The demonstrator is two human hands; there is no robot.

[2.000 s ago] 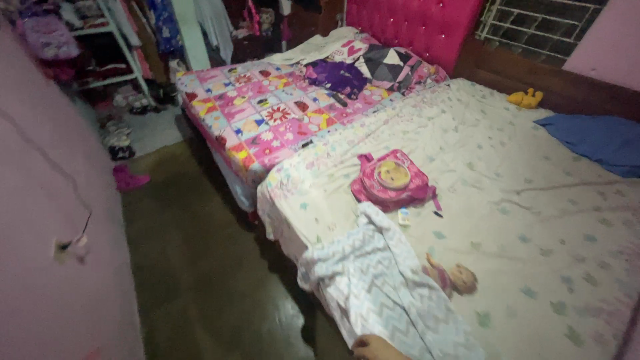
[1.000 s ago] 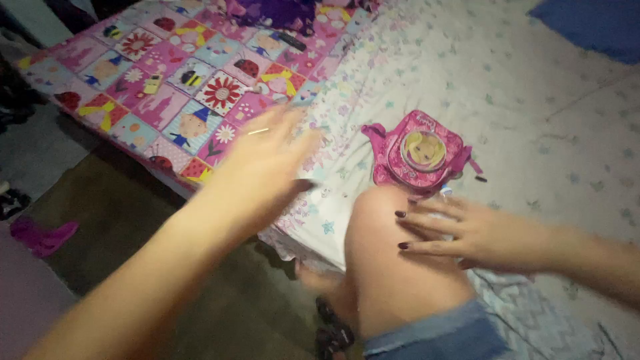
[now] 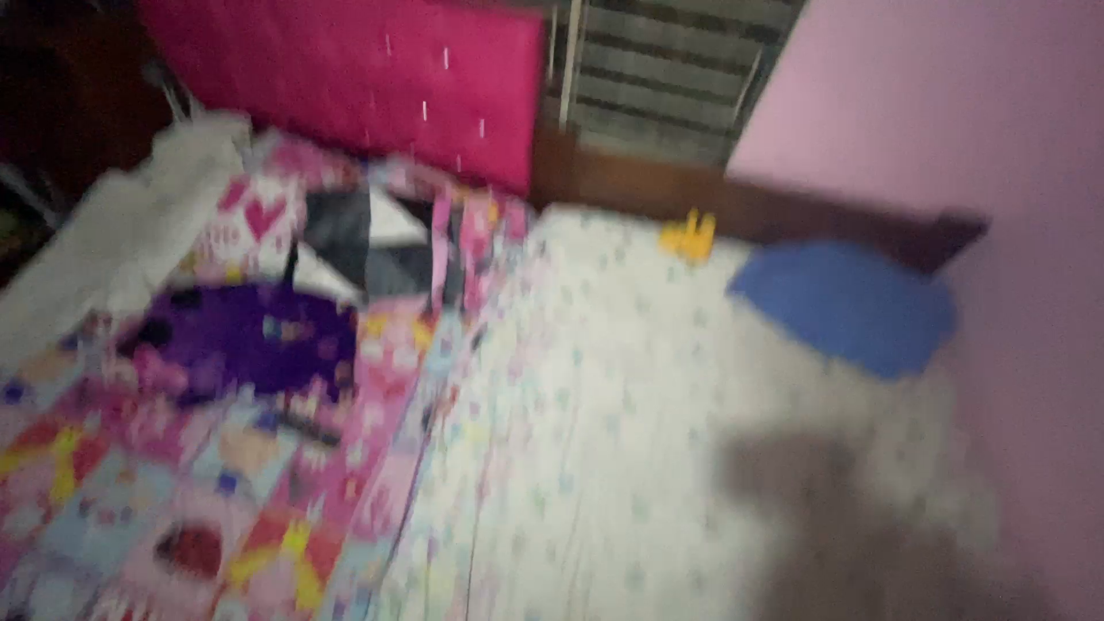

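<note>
Neither my left hand nor my right hand shows in the blurred head view. A bed with a pale patterned sheet [image 3: 604,414] fills the middle and right, with a dark shadow over its lower right part. A blue pillow [image 3: 849,306] lies by the wall at its far right. Near the headboard sits a small yellow toy [image 3: 688,238]. On the left, a purple cloth [image 3: 250,341] lies on a pink patchwork-print bedcover [image 3: 190,492]; behind it are a grey, black and white cloth [image 3: 379,241] and a rumpled whitish cloth [image 3: 112,241].
A pink tufted headboard [image 3: 362,78] stands behind the left bed. A brown wooden headboard [image 3: 630,185] runs behind the pale bed, below a barred window [image 3: 673,78]. The pink wall [image 3: 931,112] bounds the right side. A dark narrow object [image 3: 308,427] lies on the patchwork cover.
The view has swung up towards the headboards. Both hands, the bent knee and the pink backpack, seen one second ago, are out of view.
</note>
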